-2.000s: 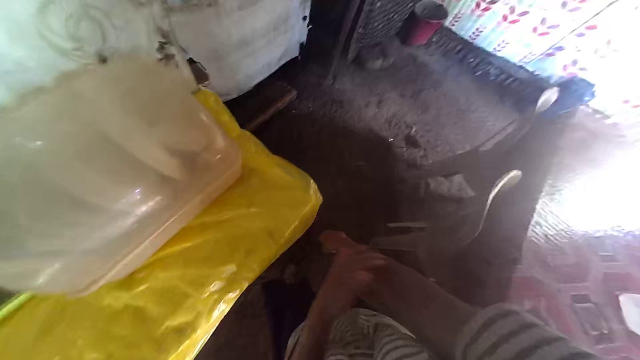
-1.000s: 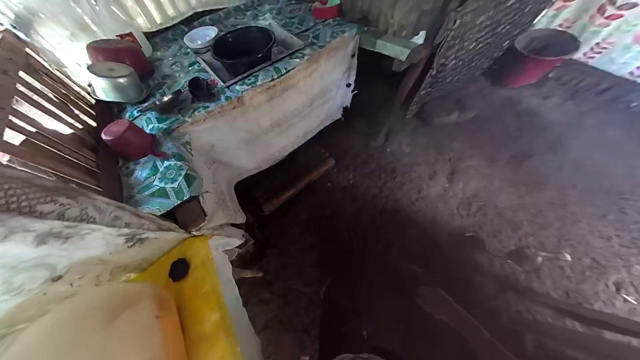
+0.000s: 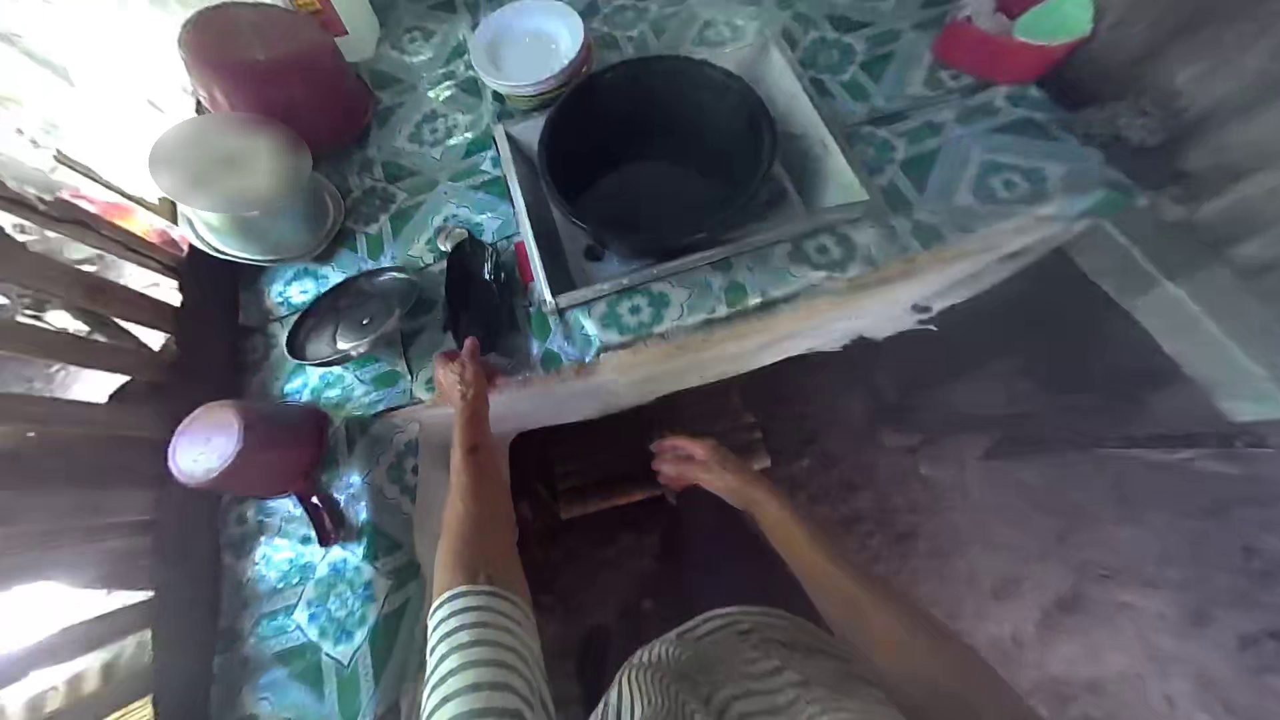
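My left hand is at the front edge of the patterned table covering, its fingers around or against the near end of a dark, shiny container; the exact grip is blurred. Left of that container lies a shallow metal dish or lid. My right hand hangs in front of the table, below its edge, with curled fingers; I cannot tell whether anything is in it. A large black basin stands in a shallow tray just beyond my left hand.
A maroon dipper lies on its side at the left. Beyond it are a metal pot, a maroon pot and stacked white bowls. A red container is at the far right. Wooden slats border the left; a wooden plank lies beneath.
The view has moved close over the table. Neither hand showed one second ago; now my left hand is at the dark container and my right hand is below the table edge.
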